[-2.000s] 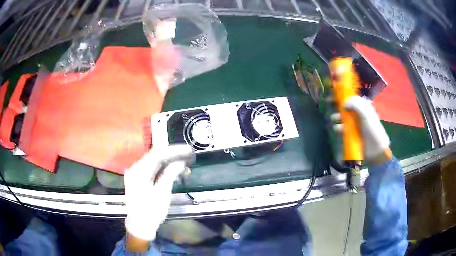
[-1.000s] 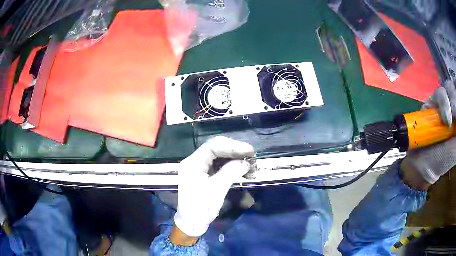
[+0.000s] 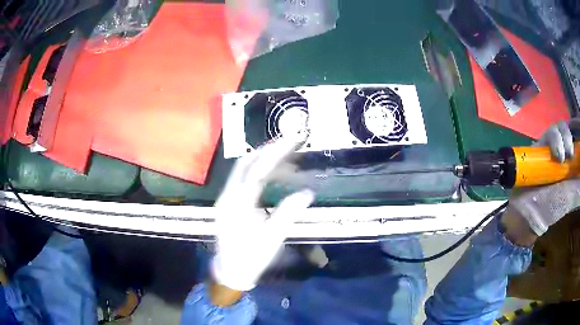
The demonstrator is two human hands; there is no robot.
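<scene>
The silver-white fan bracket (image 3: 327, 117) lies on the green bench with two black axial fans, each under a wire finger guard. The left fan (image 3: 280, 117) is partly behind my left glove; the right fan (image 3: 378, 116) shows fully. My left hand (image 3: 257, 209), in a white glove, is blurred at the bracket's lower left, fingers apart, and nothing shows in it. My right hand (image 3: 550, 184), gloved, holds the orange electric screwdriver (image 3: 544, 166) at the right. Its long thin driver bit (image 3: 407, 171) points left, just below the bracket.
Red sheets (image 3: 159, 82) lie at left, with a fan assembly (image 3: 48, 95) at far left. Clear bags (image 3: 292, 25) lie at the back. Another bracket (image 3: 496, 57) lies on a red sheet at right. A black cord (image 3: 439, 254) hangs over the metal edge rail (image 3: 356, 222). Another person's blue clothing shows at lower left.
The screwdriver swung from upright to pointing left at the right side. My left hand moved right and up to the bracket, and its fingers opened. The view shifted.
</scene>
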